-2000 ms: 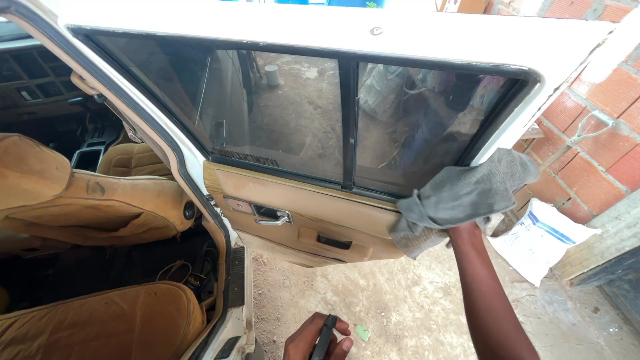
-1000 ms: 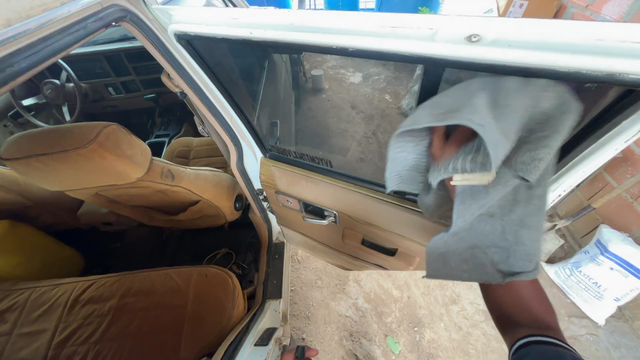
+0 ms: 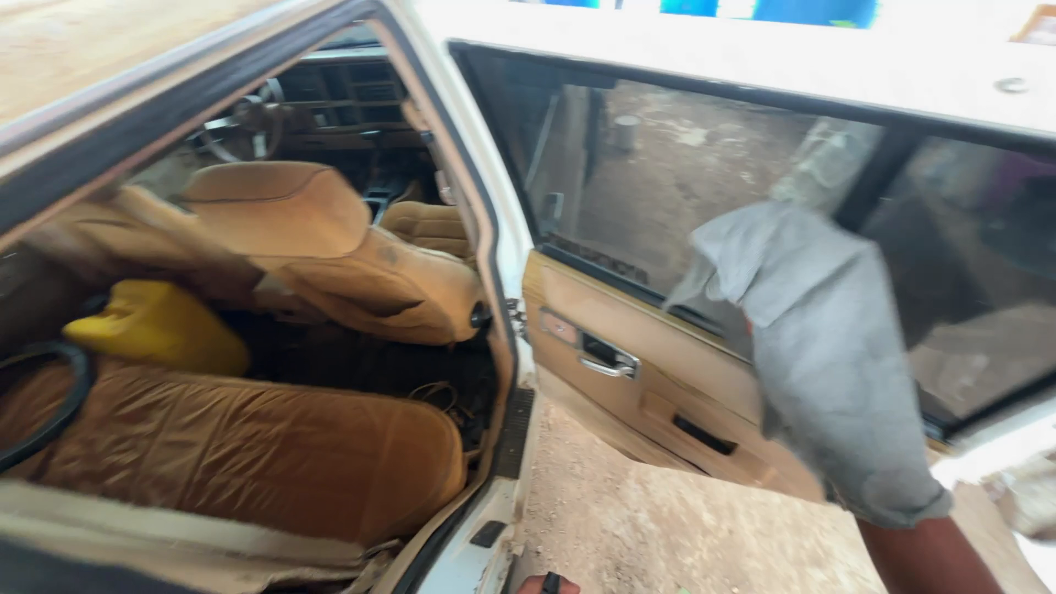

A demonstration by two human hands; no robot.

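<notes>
A grey cloth [image 3: 833,355] drapes over my right hand, lying against the window glass [image 3: 701,157] of the open car door; the hand itself is almost wholly covered, and only the forearm shows below the cloth. At the bottom edge, my left hand [image 3: 548,585] is partly in view, shut on a small black object [image 3: 551,582] whose kind I cannot tell. The door's tan inner panel [image 3: 594,301] carries a chrome door handle [image 3: 610,365] and a dark pull recess [image 3: 704,434].
The car's brown rear seat [image 3: 247,445] and front seat [image 3: 280,210] are at the left, with a yellow jerrycan [image 3: 161,326] between them. A black ring-shaped object [image 3: 78,396] lies at the far left. The door pillar [image 3: 507,330] stands beside the open door.
The cloth over my right hand has moved from the rear part of the window towards the door's front part. The view has swung left, showing more of the car's inside.
</notes>
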